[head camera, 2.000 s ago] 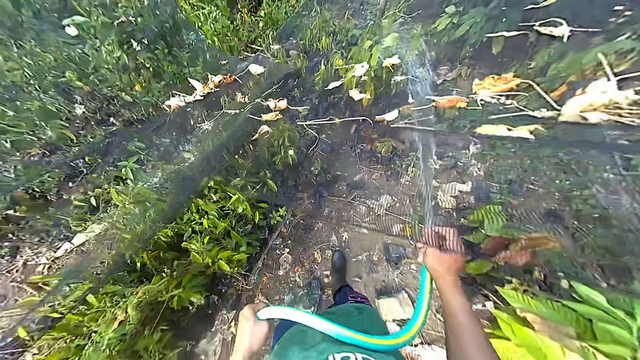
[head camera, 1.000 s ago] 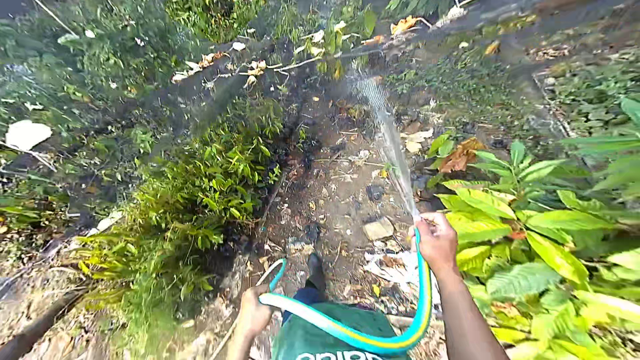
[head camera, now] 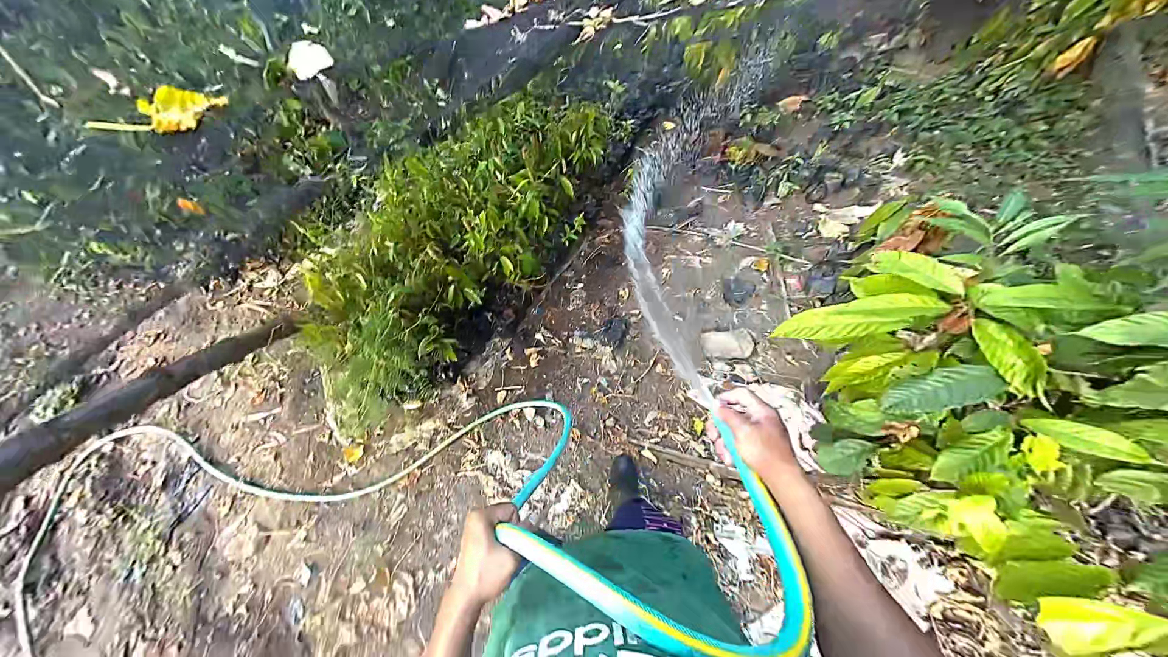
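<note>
My right hand is closed around the end of a turquoise, white and yellow garden hose. A stream of water leaves that end, curves up the view and breaks into spray over the ground near small plants. My left hand, at the lower middle, grips the same hose further back. Between my hands the hose hangs in a loop across my green shirt. Beyond my left hand it bends back and runs over the soil to the lower left.
Dense leafy seedlings stand left of the dirt path, and broad-leaved plants at the right. A dark pole lies at the left. Dark netting with fallen leaves, one yellow, spans the upper left. A pale stone and my dark boot are on the path.
The water stream now bends to the left, where it was straighter before. The view has turned, showing more of the hose on the ground at the left. Both hands keep their hold.
</note>
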